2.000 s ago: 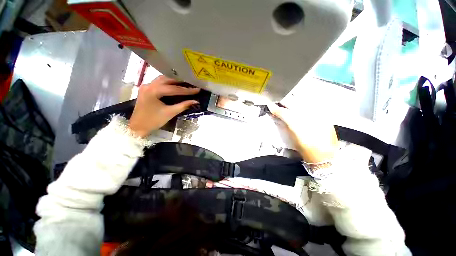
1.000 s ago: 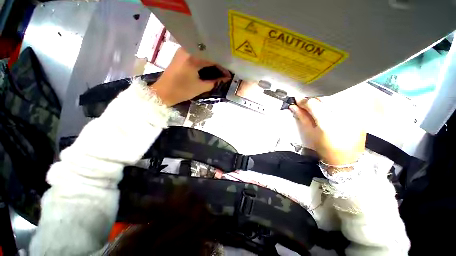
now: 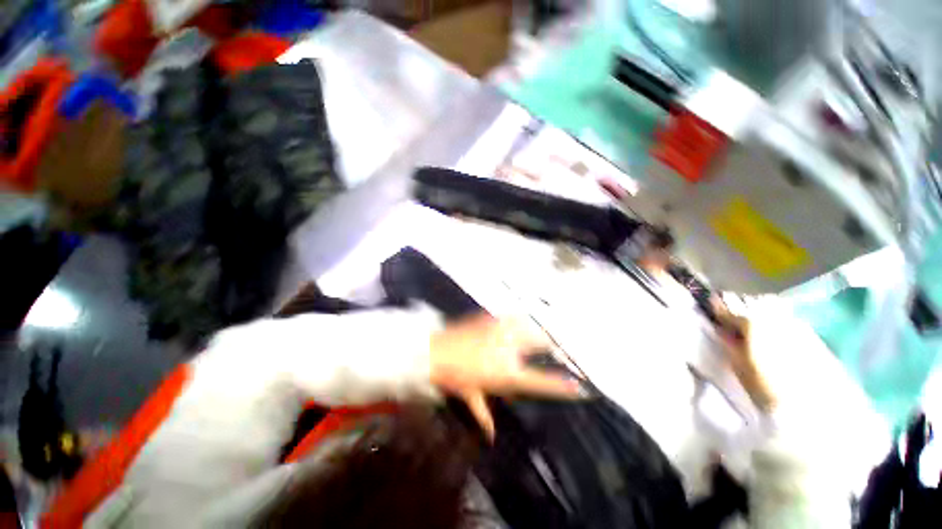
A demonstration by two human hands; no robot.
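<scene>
The view is blurred. My left hand (image 3: 491, 362) has left the machine and is over the dark padded straps (image 3: 599, 455) in front of me, its fingers and thumb spread. A small dark patch shows between its fingers. My right hand (image 3: 746, 356) is by the right side of the clamp area, below the machine head (image 3: 759, 212); what its fingers touch is unclear. Another dark strap (image 3: 506, 207) lies on the white machine bed (image 3: 547, 289), its right end at the clamp area.
Dark camouflage pieces (image 3: 232, 176) hang at the left beside the shiny metal side table (image 3: 377, 88). Orange and blue items are at the upper left. A green surface (image 3: 573, 78) lies behind the bed. A dark curved strap end (image 3: 418, 274) is near my left forearm.
The view has swung left, so the machine head now shows smaller at the right. My left hand has moved from the clamp area back to the nearer straps. My right hand remains near the head.
</scene>
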